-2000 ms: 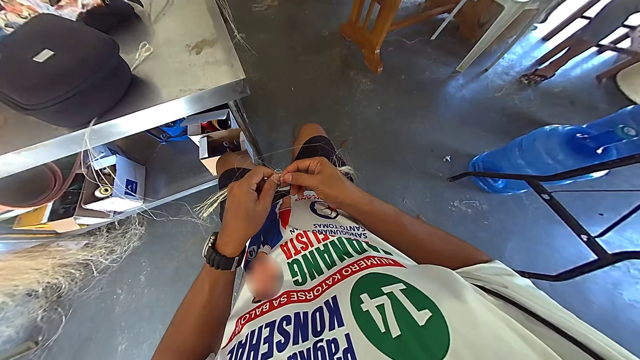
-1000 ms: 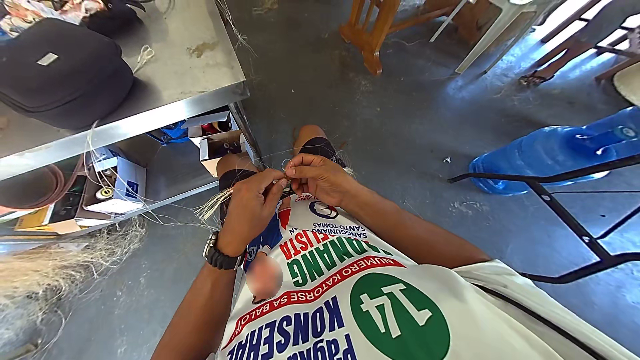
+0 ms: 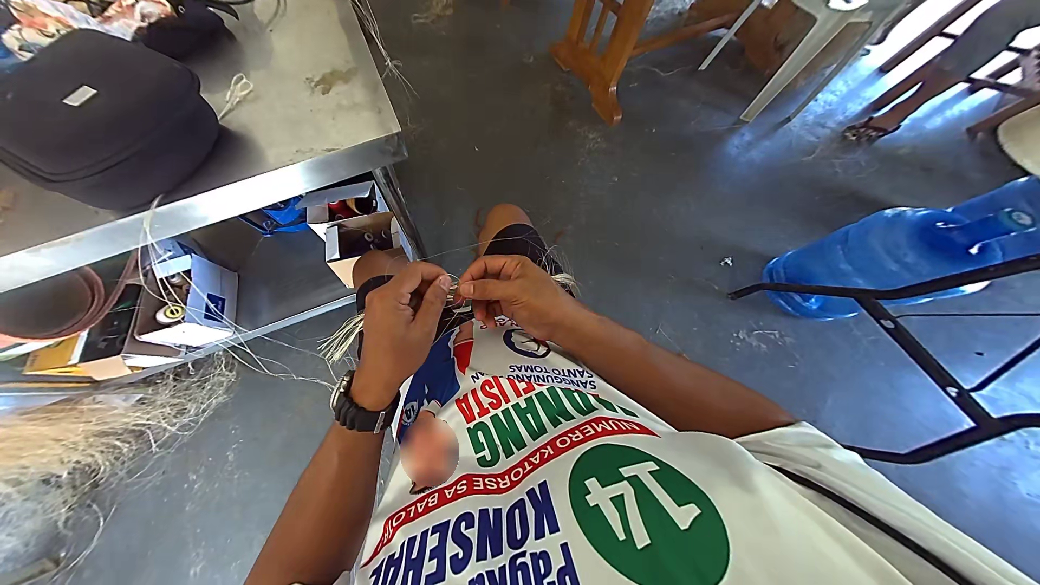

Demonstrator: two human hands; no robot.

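Note:
My left hand, with a black watch on the wrist, pinches pale thin fiber strands between thumb and forefinger above my lap. My right hand meets it fingertip to fingertip and pinches the same strands. A bundle of pale fibers sticks out to the left below my left hand, and more loose ends show beside my right knee. Fine strands run from the hands toward the shelf at the left. The exact knot or crossing between the fingertips is too small to tell.
A metal table at upper left holds a black bag and white-handled scissors. Open boxes stand on its shelf. Loose fiber lies at lower left. Blue water jugs and a black metal frame are at right. A person's foot shows.
The fingers of both hands have shifted slightly around the strands; the hands stay together over my lap. Nothing else has plainly changed.

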